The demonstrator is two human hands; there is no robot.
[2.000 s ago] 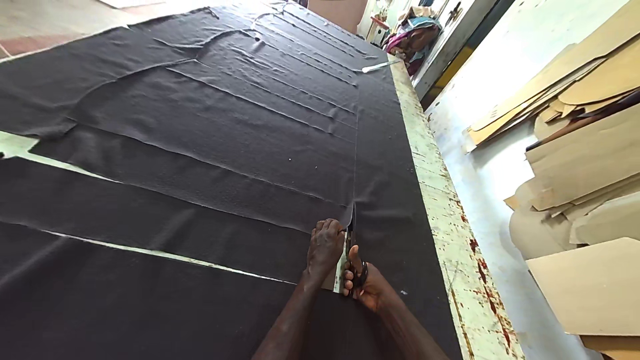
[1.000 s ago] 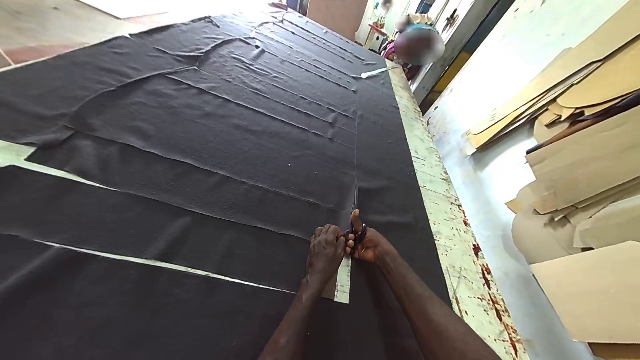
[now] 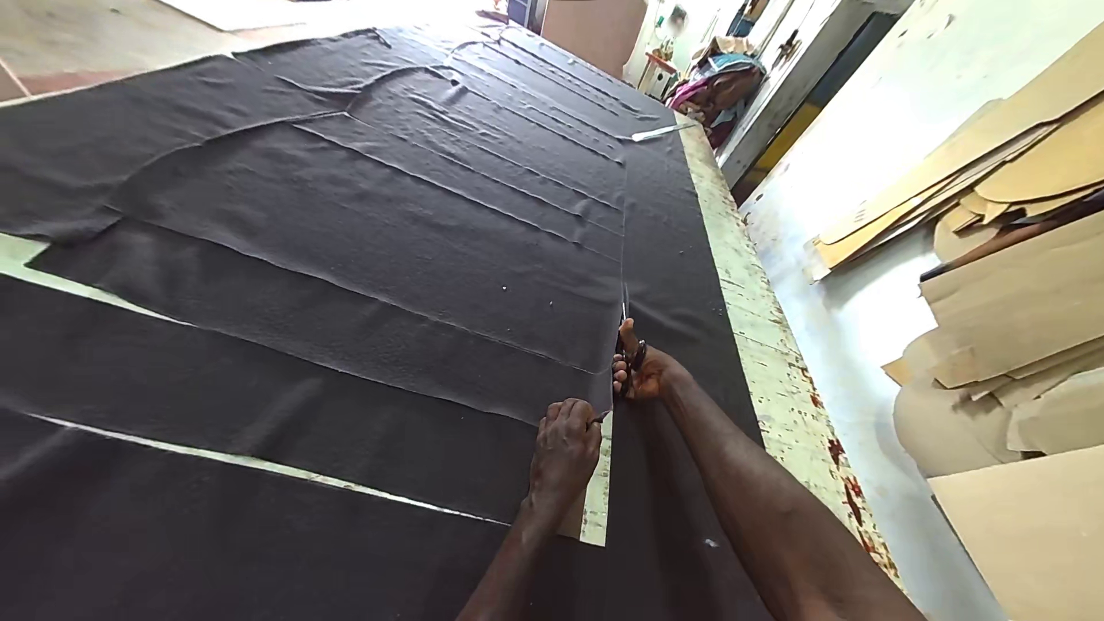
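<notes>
Dark fabric (image 3: pixel 414 250) lies spread over a long table, with cut gaps through which the pale tabletop shows. My right hand (image 3: pixel 642 366) is closed on the handles of a pair of scissors (image 3: pixel 625 302), whose blades point away from me along a faint line in the fabric. Lower and to the left, my left hand (image 3: pixel 569 440) grips the cut edge of the fabric beside a narrow open strip of pale table. Part of the scissor blades is hidden by the cloth.
The table's pale, stained edge (image 3: pixel 733 285) runs along the right. A white strip-like object (image 3: pixel 662 132) lies on the far fabric. Cardboard pattern pieces (image 3: pixel 1026 293) stand against the right wall. A heap of cloths (image 3: pixel 720 82) is beyond the far right corner.
My right hand with the scissors has moved forward along the fabric, and the cut behind it is longer. My left hand now rests farther behind the scissors. The person near the far cloth heap is out of sight.
</notes>
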